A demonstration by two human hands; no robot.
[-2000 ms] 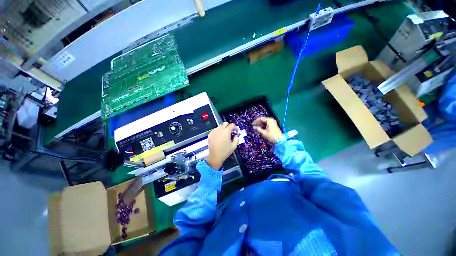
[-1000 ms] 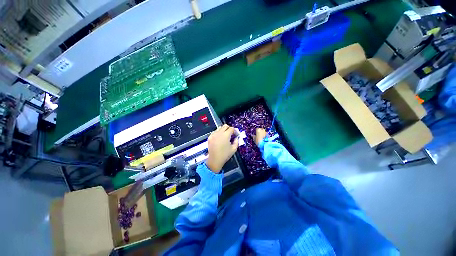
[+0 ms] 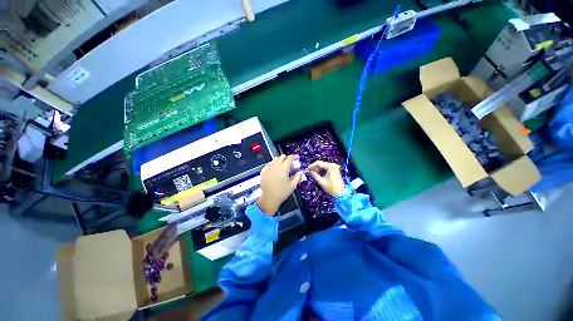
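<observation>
The white lead-cutting machine (image 3: 204, 160) with a black front panel stands before me. My left hand (image 3: 278, 182) lies over the right end of its silver feed rail (image 3: 244, 189). My right hand (image 3: 327, 178) is beside it at the rail end, thumb and fingers pinched together; any part between its fingertips is too small to tell. What my left fingers hold is hidden. The black parts tray (image 3: 366, 190), full of purple parts (image 3: 314, 147), lies under and beyond my right hand. The chute (image 3: 164, 240) slopes into an open cardboard collecting box (image 3: 183, 276) holding fewer purple parts.
Green circuit boards (image 3: 179, 100) lie behind the machine. The blue wrist cord (image 3: 359, 100) runs from the bench edge to my right wrist. A carton of grey parts (image 3: 441, 141) stands at right, near another machine (image 3: 524, 41) and a person's blue sleeve (image 3: 564, 122).
My right hand has come up from the parts in the tray to the rail end beside my left hand. My left hand has stayed nearly in place.
</observation>
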